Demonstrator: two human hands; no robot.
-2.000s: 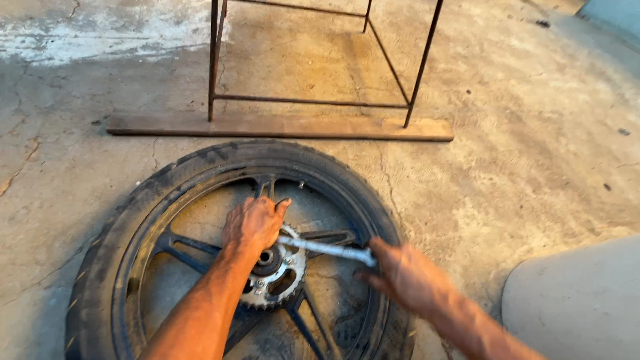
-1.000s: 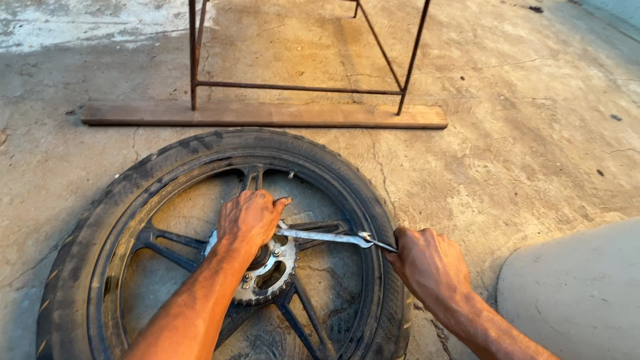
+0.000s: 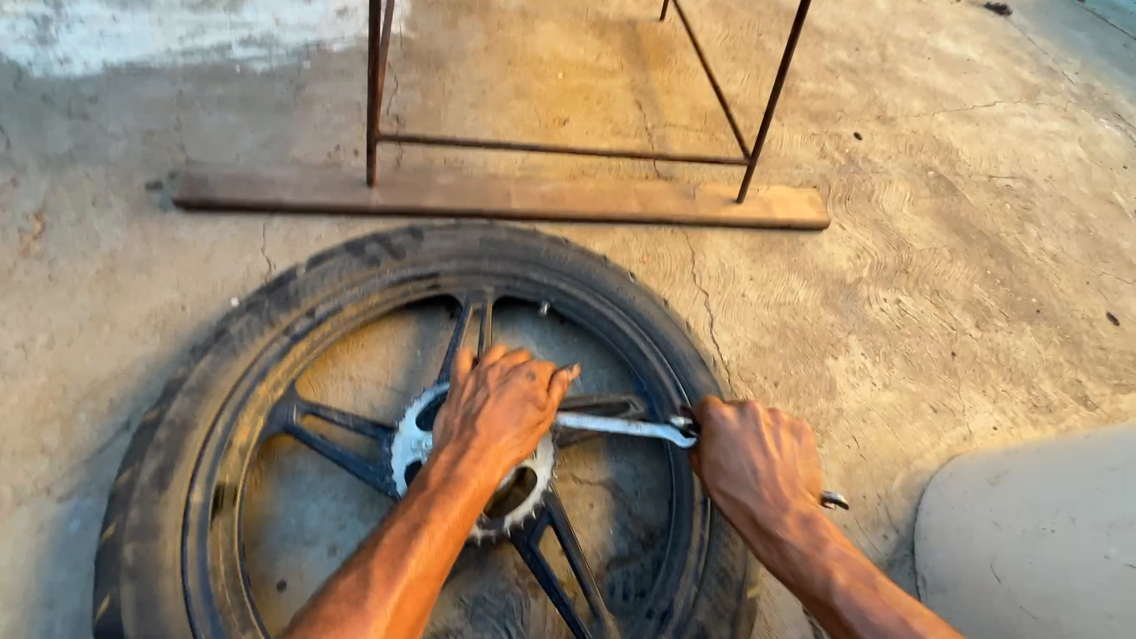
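Note:
A motorcycle wheel with a black spoked rim and a tire (image 3: 240,328) lies flat on the concrete. At its hub is a toothed metal sprocket (image 3: 413,444). My left hand (image 3: 501,404) presses over the sprocket and the near end of a silver wrench (image 3: 621,426), hiding that end. The wrench points right across the rim. At its open jaw, my right hand (image 3: 759,453) is closed around a second metal wrench (image 3: 832,500), whose far end sticks out behind the wrist. The two tools meet at the jaw; how they are joined is hard to see.
Beyond the wheel, a wooden plank (image 3: 506,197) lies on the concrete floor (image 3: 932,293), with the thin legs of a rusty metal frame (image 3: 568,149) standing at it. A pale rounded object (image 3: 1029,532) is at the lower right.
My right hand was on the silver wrench's outer end two seconds ago; now it holds a second tool against that end. My left hand has stayed over the hub.

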